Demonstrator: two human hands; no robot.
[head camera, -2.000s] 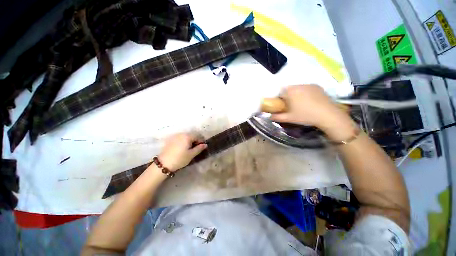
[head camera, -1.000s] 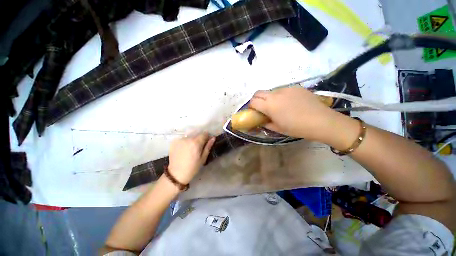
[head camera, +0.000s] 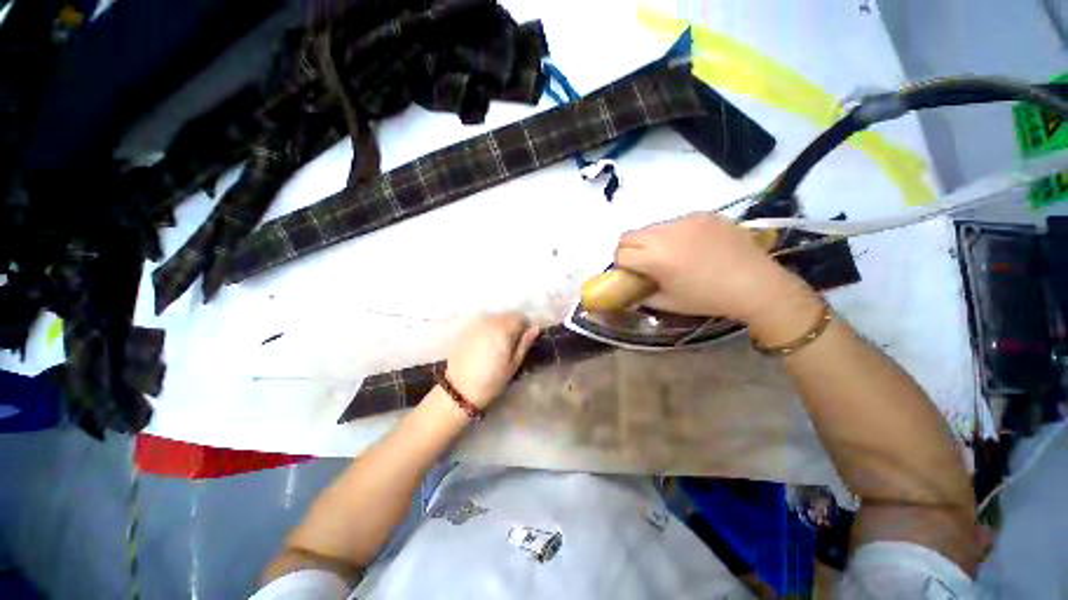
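A dark plaid strip (head camera: 404, 387) with a slanted left end lies along the near side of the white table. My left hand (head camera: 490, 356) is on the strip, thumb and fingertips together at its upper edge just left of the iron's tip; whether they pinch the cloth is hard to see. My right hand (head camera: 700, 267) is closed around the tan wooden handle of the steam iron (head camera: 662, 332). The iron's pointed end faces left and covers the strip's right part, hiding where it ends.
Flat plaid strips (head camera: 469, 170) lie beyond, over a black rectangle (head camera: 732, 131), with a blue cord (head camera: 562, 84) beside them. A dark plaid heap (head camera: 433, 59) is at far left. The iron's hose (head camera: 820, 143) arcs to the right. A red object (head camera: 211, 457) shows below the table edge.
The iron, in my right hand, has moved left along the strip since the first frame and now sits close to my left hand. The camera view has shifted.
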